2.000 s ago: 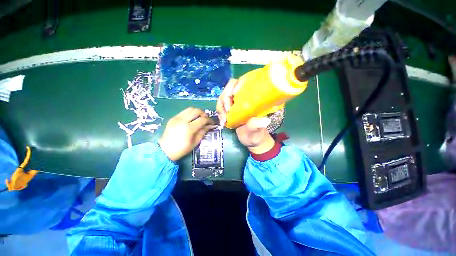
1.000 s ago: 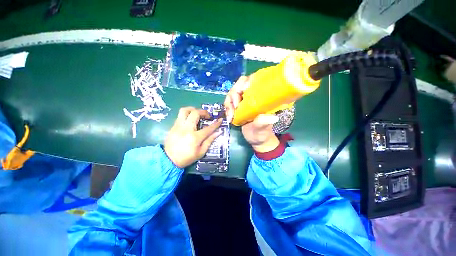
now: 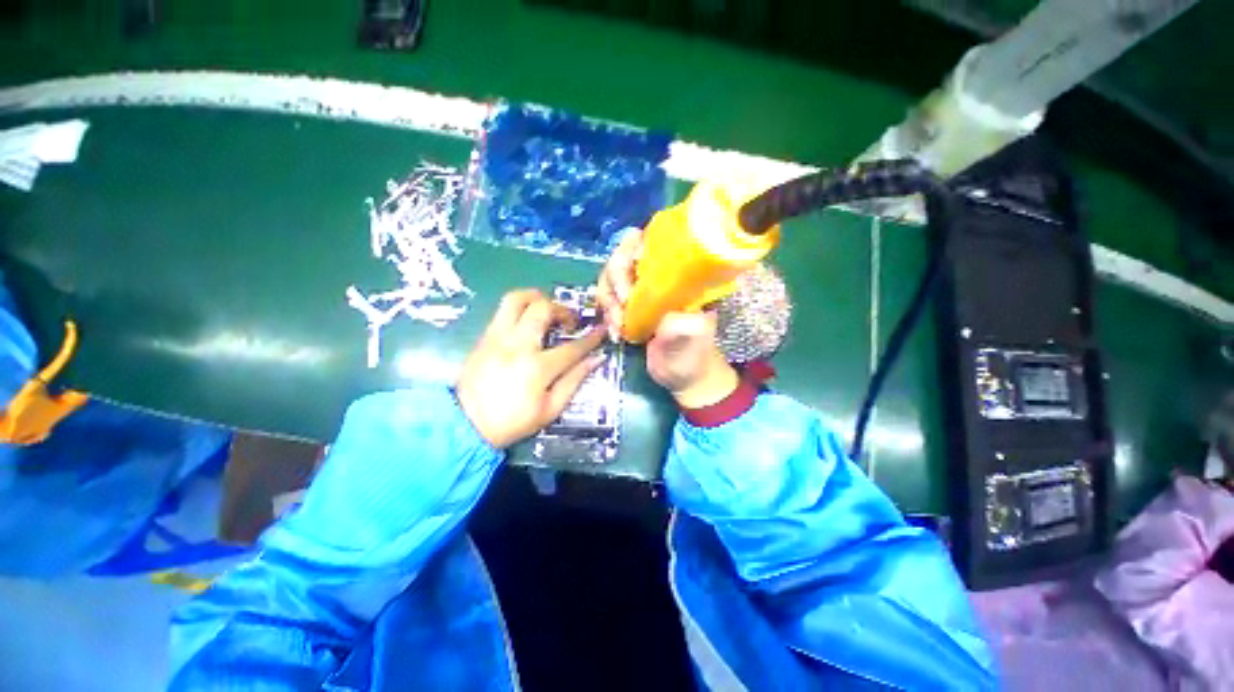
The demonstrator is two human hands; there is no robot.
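An open phone unit point(image 3: 582, 419) lies upright in front of me near the bench's front edge. My right hand point(image 3: 677, 345) is closed around the yellow-orange electric screwdriver point(image 3: 697, 264), which points down and left at the phone's upper part. The bit is hidden by my fingers. My left hand point(image 3: 521, 372) lies over the phone's left side, its fingertips on the upper part near the screwdriver's tip. Whether the left fingers pinch a small part cannot be seen. The round speckled screw dish point(image 3: 754, 314) is just right of the screwdriver.
White strips point(image 3: 417, 250) lie loose at left, beside a flat bag of small blue parts point(image 3: 568, 183). A black phone tray point(image 3: 1018, 291) with two phone units stands at right, the black cord beside it. A white post point(image 3: 988, 102) rises behind. Another person's pink sleeve point(image 3: 1177, 561) shows at right.
The screwdriver's rear has swung left and it stands more upright, showing more of the screw dish. My left hand has moved from the phone's top edge onto its left side. The view has shifted slightly.
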